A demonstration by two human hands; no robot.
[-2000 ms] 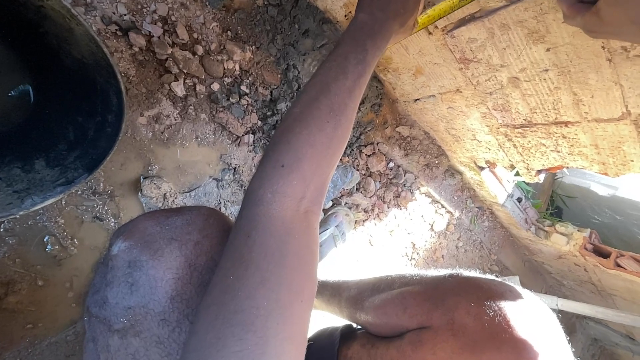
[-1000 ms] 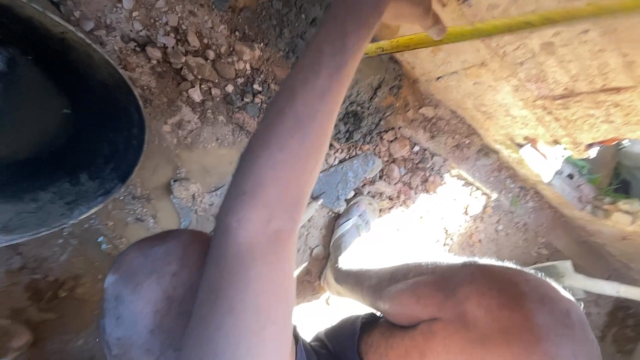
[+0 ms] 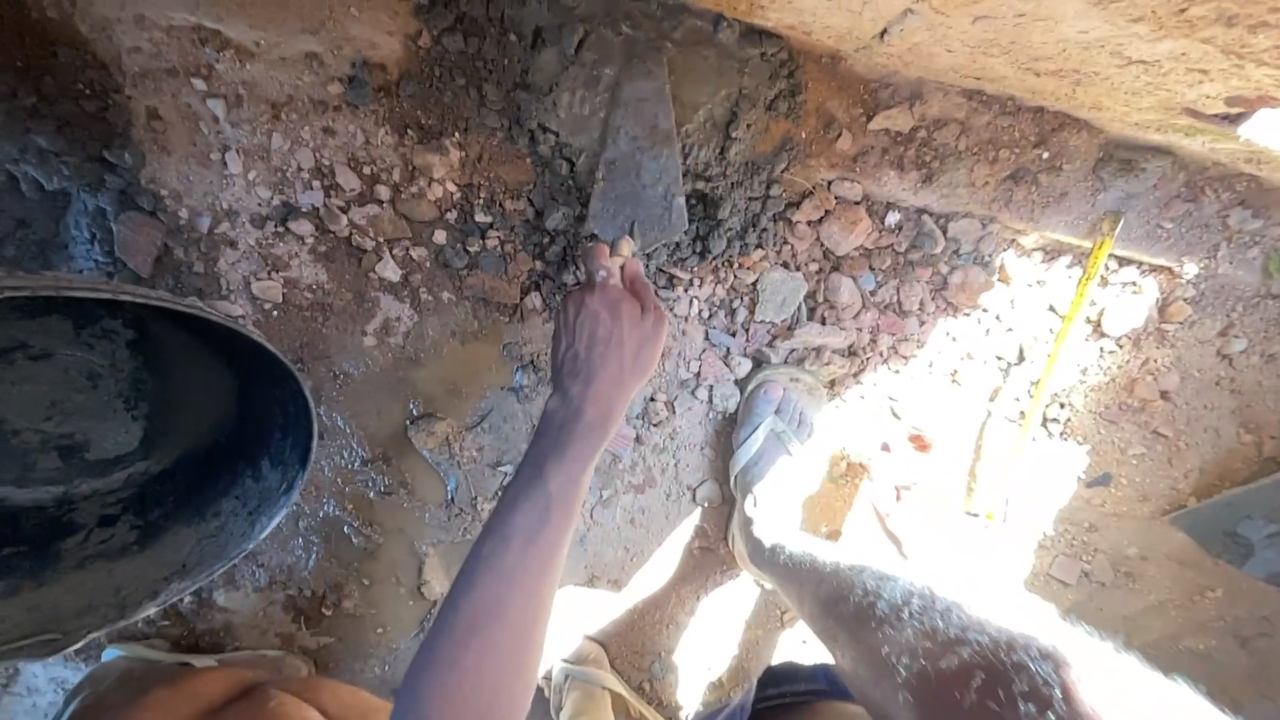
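My left hand [image 3: 608,325] reaches in from the bottom and is closed around the handle end of a pointed masonry trowel [image 3: 640,150]. The handle is mostly hidden under the fingers. The trowel's grey metal blade points up the view and lies on a patch of wet, dark mortar [image 3: 745,130]. A yellow measuring tape [image 3: 1068,325] lies extended on the ground to the right, its lower part washed out by sunlight. My right hand is out of view.
A large black tub [image 3: 225,400] with wet residue stands at the left. Rubble [image 3: 845,230] and muddy water [image 3: 455,375] cover the ground near my sandalled foot [image 3: 775,425]. A rough, tan surface [image 3: 1010,55] borders the top right. Part of a grey blade-like tool [image 3: 1235,525] shows at the right edge.
My left hand has left the measuring tape at the tan surface and now grips the trowel. The tape now lies on the ground. The view has shifted.
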